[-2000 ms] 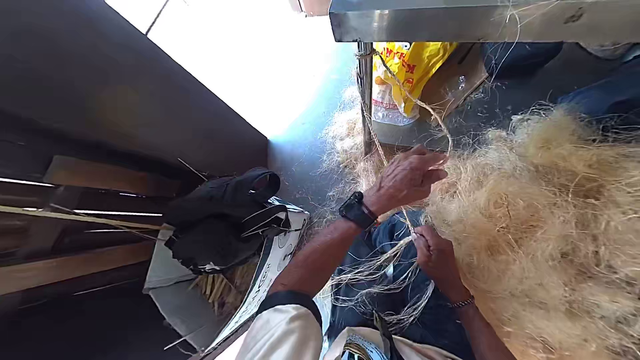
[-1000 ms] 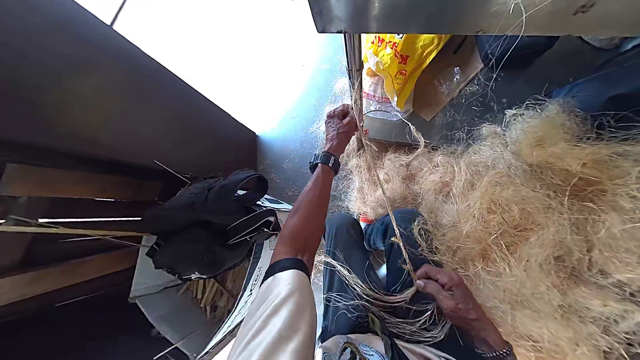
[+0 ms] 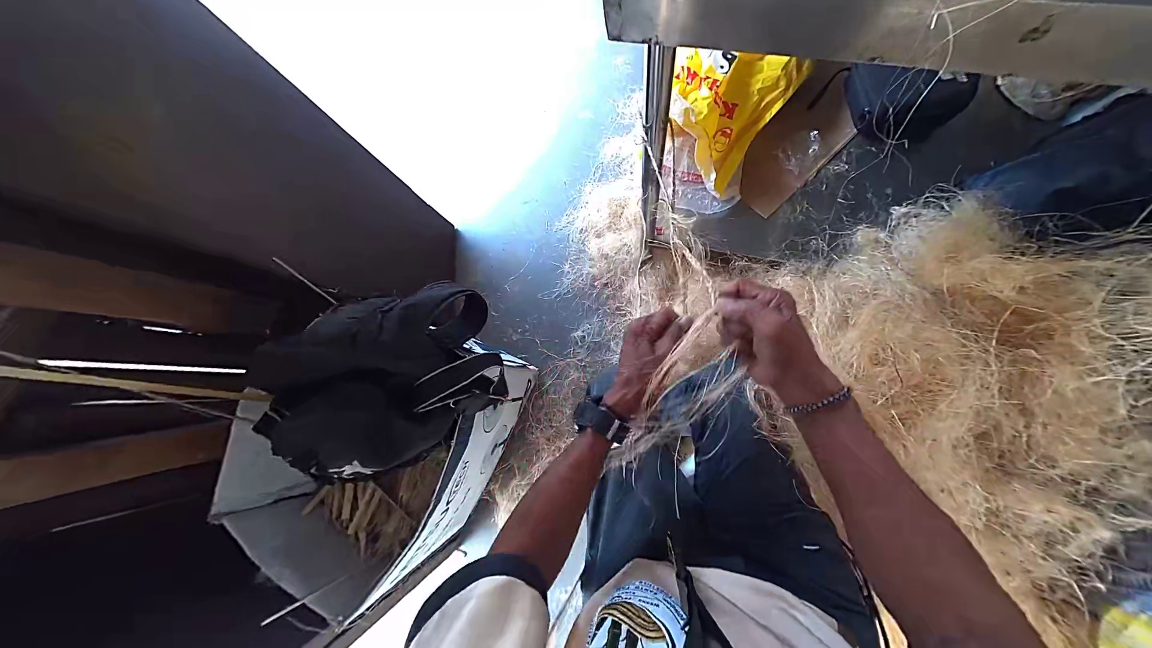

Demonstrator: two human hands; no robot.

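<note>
My left hand (image 3: 646,353), with a dark watch at the wrist, is closed on a loose bundle of pale plant fibers (image 3: 688,346) above my lap. Close by on the right, my right hand (image 3: 760,328), wearing a beaded bracelet, grips the same bundle. The strands run between both fists, hang toward my dark trousers and trail up toward a metal table leg (image 3: 655,144). Fingertips are partly hidden and slightly blurred. A large heap of tan fiber (image 3: 999,369) lies to the right of my hands.
At left, a black bag (image 3: 378,387) rests on an open carton (image 3: 297,531) holding cut stalks. A metal table edge (image 3: 864,31) crosses the top, with a yellow plastic bag (image 3: 733,108) and cardboard (image 3: 796,148) below it. Dark cloth lies at upper right.
My left hand has come down from beside the table leg, and my right hand has moved up from low over my lap. The two are now close together on the fibers.
</note>
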